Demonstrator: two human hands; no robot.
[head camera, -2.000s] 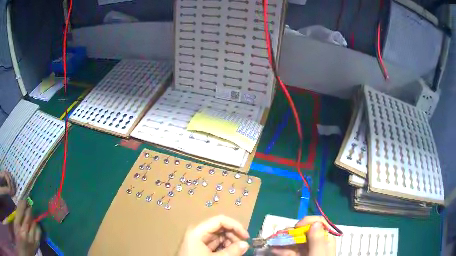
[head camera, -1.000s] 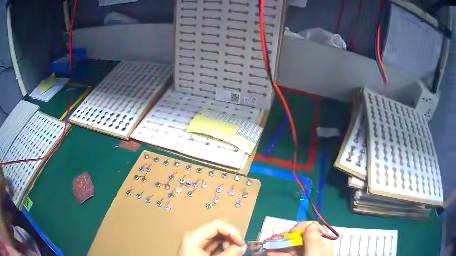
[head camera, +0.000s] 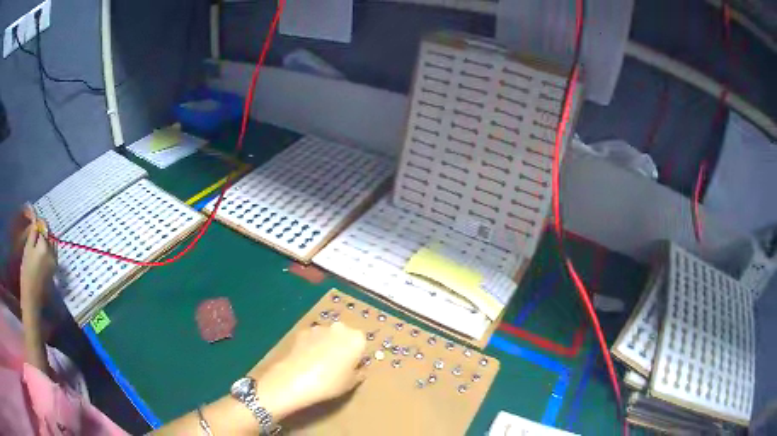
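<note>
My left hand (head camera: 328, 362), with a wristwatch, reaches in from the lower left over the brown parts board (head camera: 417, 413). Its fingers are bent down near the board's left rows and hide part of them; whether they hold a piece cannot be told. Small shiny components (head camera: 417, 331) with short leads lie in loose rows on the board's far half. My right hand is out of the picture. The yellow tool is not in view. A corner of the white slotted board (head camera: 524, 426) shows at the bottom edge. A red-and-black lead (head camera: 576, 268) hangs down beside the parts board.
Patterned trays lie at left (head camera: 136, 230) and back centre (head camera: 302, 192); one leans upright (head camera: 486, 136) behind a yellow slip (head camera: 443, 268). A tray stack (head camera: 703, 341) stands right. A reddish-brown pad (head camera: 215, 319) lies on the mat. Another person's hand (head camera: 36, 255) holds a red lead at left.
The view has swung left, so the bench appears shifted right and down. My left hand has moved from the front onto the board's component rows. My right hand and the yellow tool have left the picture.
</note>
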